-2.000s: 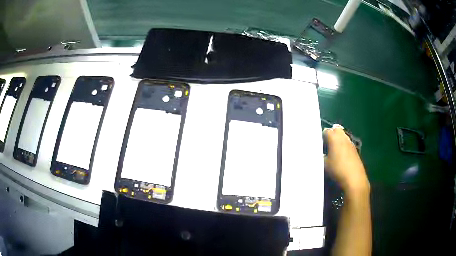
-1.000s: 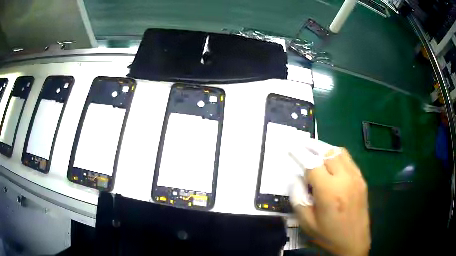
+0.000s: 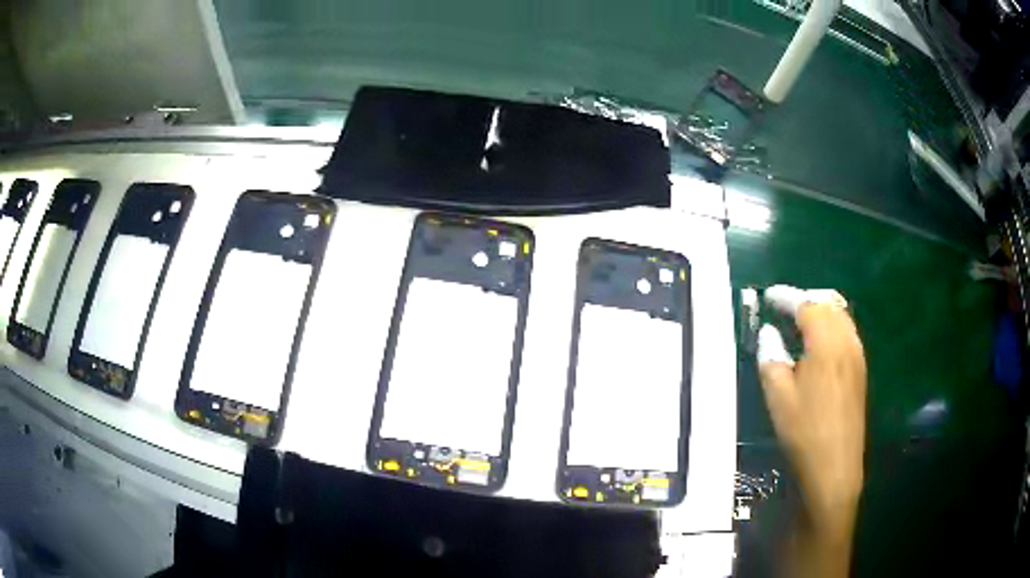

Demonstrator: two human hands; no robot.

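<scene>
Several black phone middle frames stand side by side in a row on the white feed strip; the rightmost frame lies near the strip's right end, with another frame to its left. My right hand, with white finger cots on the fingertips, is over the green conveyor belt, just right of the strip. A thin pale edge shows beside its fingertips; whether the fingers grip it cannot be told. My left hand is out of the picture.
A black flap lies across the strip's far side, another at its near edge. Shiny crumpled film and a tilted loose frame are near the white post. A grey panel stands at the far left.
My right hand has moved from over the rightmost frame to the green belt. The row has shifted left relative to the flaps. The loose frame seen on the belt is no longer clearly visible.
</scene>
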